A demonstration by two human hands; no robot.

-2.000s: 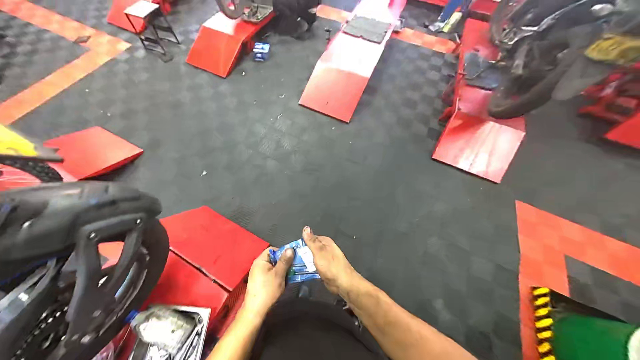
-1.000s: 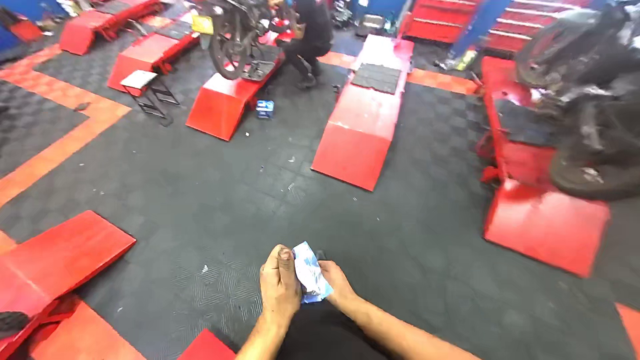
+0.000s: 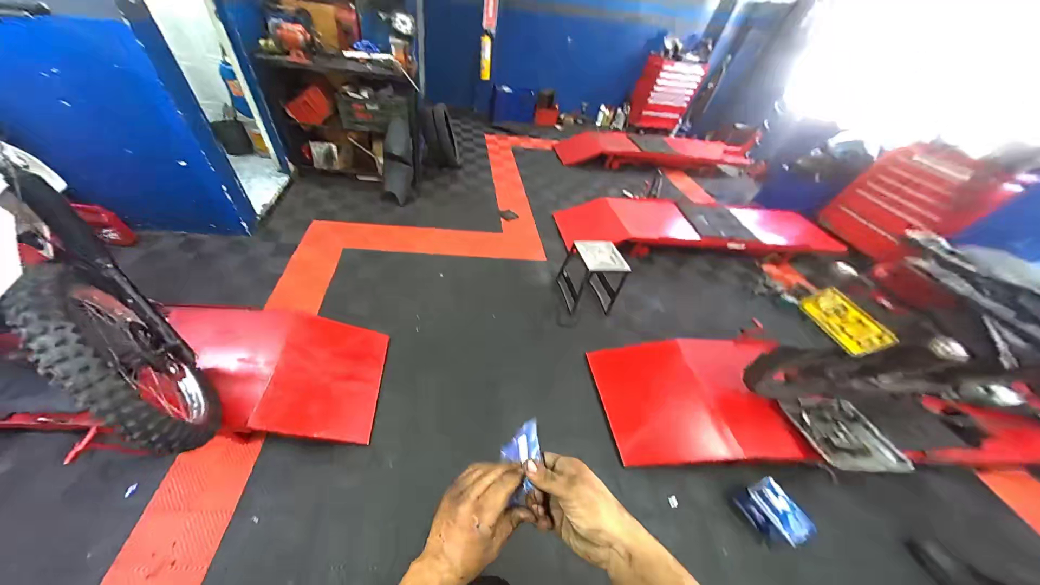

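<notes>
My left hand (image 3: 475,516) and my right hand (image 3: 581,508) meet at the bottom middle of the head view. Between their fingers they pinch a small blue and white plastic packet (image 3: 522,447), whose pointed upper end sticks up above the fingertips. Dark smudges mark the skin of both hands. The packet's lower part is hidden by my fingers, and its contents cannot be made out. On the floor to the right of my hands lies a blue and white package (image 3: 776,512).
Red motorcycle lift ramps stand at left (image 3: 321,378) and right (image 3: 674,402). A knobby-tired motorcycle wheel (image 3: 114,366) is at left. A metal parts tray (image 3: 849,435) rests on the right lift. Ahead are a small stool (image 3: 601,257), a loaded shelf (image 3: 333,61) and a red tool cabinet (image 3: 666,93).
The view has swung far to the left, bringing the shelf and blue walls into sight. Both hands still hold the packet, which now stands more upright between the fingertips.
</notes>
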